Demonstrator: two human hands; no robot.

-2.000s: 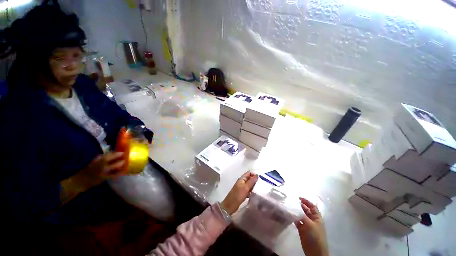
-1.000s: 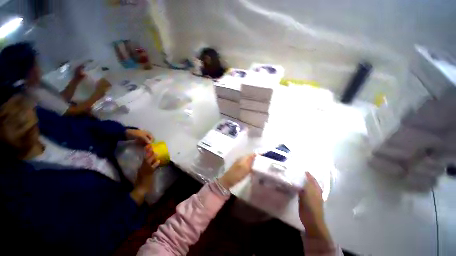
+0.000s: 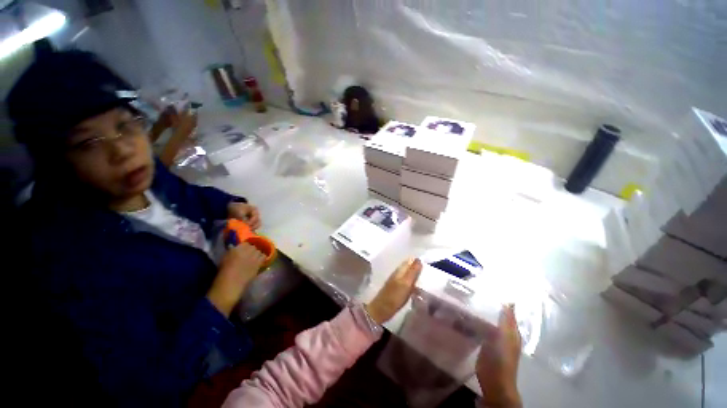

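Note:
A white product box (image 3: 442, 331) with a clear plastic bag around it is between my hands at the bench's front edge. My left hand (image 3: 395, 290) holds its upper left side. My right hand (image 3: 501, 358) is at its right side, slightly blurred. A dark smartphone (image 3: 460, 264) lies just behind the box, partly covered. A white product box with a dark picture (image 3: 373, 231) stands to the left of my hands.
Stacked product boxes (image 3: 426, 171) stand behind. A tall block of cartons (image 3: 681, 263) is at right. A dark cylinder (image 3: 592, 158) is at the back. Clear plastic (image 3: 567, 339) lies right of my hands. A person in dark blue (image 3: 119, 263) sits at left, holding an orange-yellow roll (image 3: 261, 249).
The view has shifted. My hands still hold the bagged box, now lower in the picture. The neighbour's face has turned toward the camera, and the roll shows its orange inside.

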